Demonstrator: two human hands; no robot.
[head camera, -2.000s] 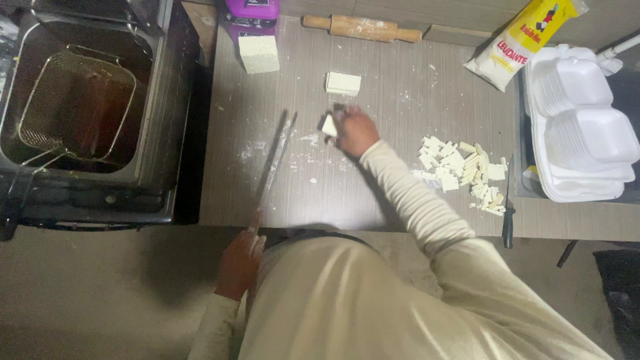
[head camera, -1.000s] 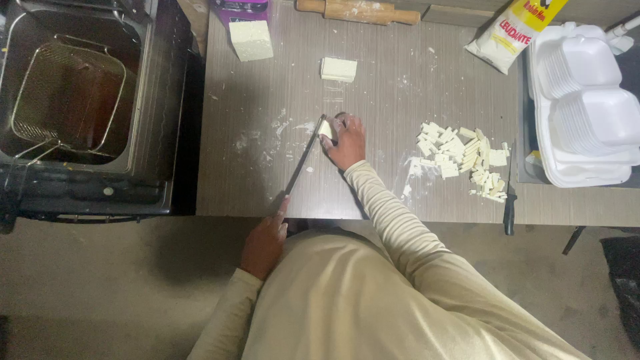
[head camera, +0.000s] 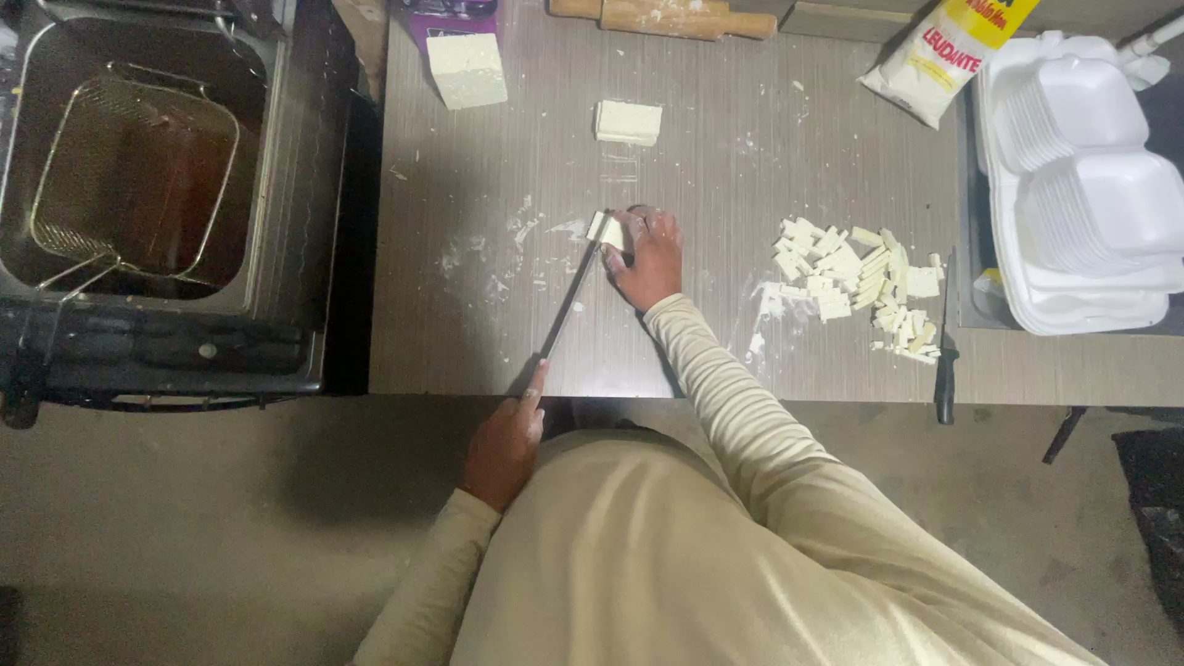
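Observation:
My left hand (head camera: 504, 444) is shut on the handle of a long knife (head camera: 572, 307), its blade slanting up and right across a small white block, probably cheese (head camera: 603, 228). Against that block's right side are the fingers of my right hand (head camera: 650, 252), holding it on the counter. A larger piece of the same white food (head camera: 628, 123) lies farther back, with thin slices or marks in front of it. A big block (head camera: 467, 71) is at the back left. Many cut sticks and slices (head camera: 837, 268) form a loose pile to the right.
A second knife (head camera: 945, 370) lies right of the pile, its handle over the counter's front edge. White foam containers (head camera: 1091, 203) and a flour bag (head camera: 948, 60) are at the right. A wooden rolling pin (head camera: 666, 17) is at the back. At the left is a fryer with a wire basket (head camera: 139, 176).
Two seconds ago the knife was apart from the small piece; by one second ago its blade was at the piece, where it remains. My left hand has moved right with the knife.

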